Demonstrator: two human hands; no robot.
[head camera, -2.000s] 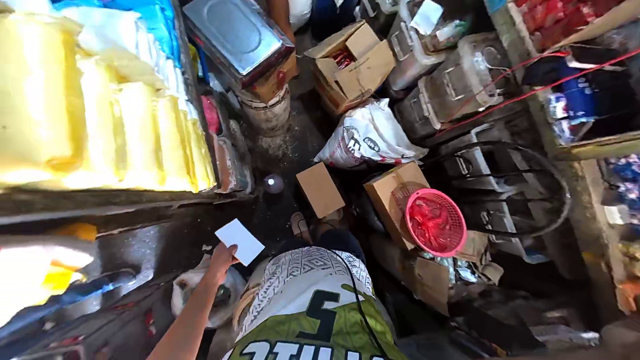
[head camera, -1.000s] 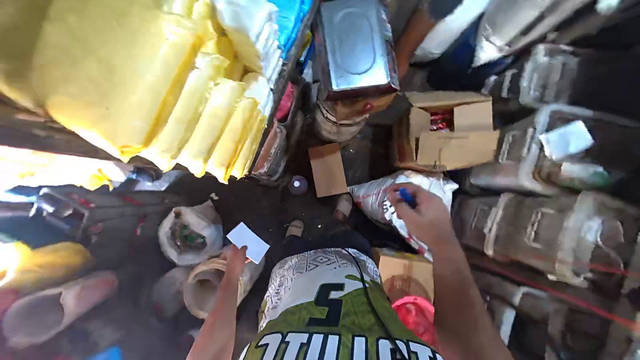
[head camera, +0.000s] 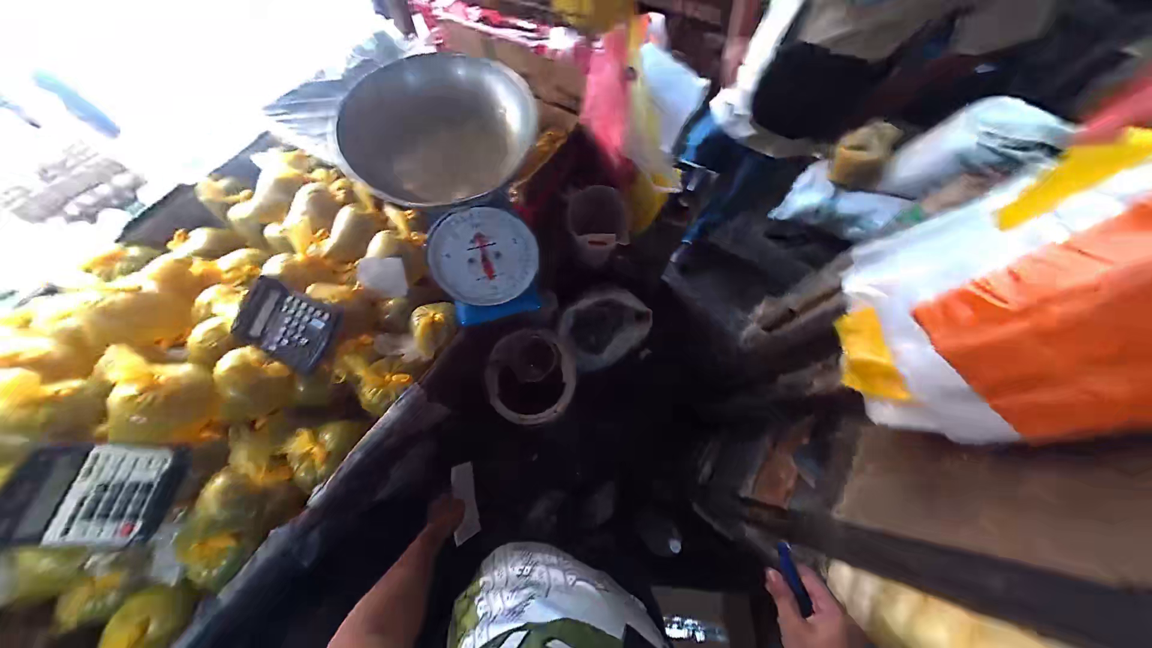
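Note:
My left hand (head camera: 444, 516), low at centre left, holds a white slip of paper (head camera: 465, 504) upright beside the dark edge of the stall. At the bottom right, my right hand (head camera: 807, 612) grips a blue pen (head camera: 793, 579) between its fingers. Up and to the left of my hands stands a dial scale (head camera: 483, 256) with a blue body and a round metal pan (head camera: 436, 129). Two calculators, a dark one (head camera: 286, 323) and one with pale keys (head camera: 110, 494), lie on yellow tied plastic bags (head camera: 162, 396).
Open round containers (head camera: 530, 376) stand on the dark floor below the scale. A white, orange and yellow sack (head camera: 1035, 315) rests above a wooden ledge (head camera: 981, 504) on the right. Pink and yellow plastic bags (head camera: 621, 99) hang behind the scale.
The view has turned far, from cartons and crates to the stall with the scale. The paper stays in my left hand. My right hand, out of view two seconds ago, shows with the pen.

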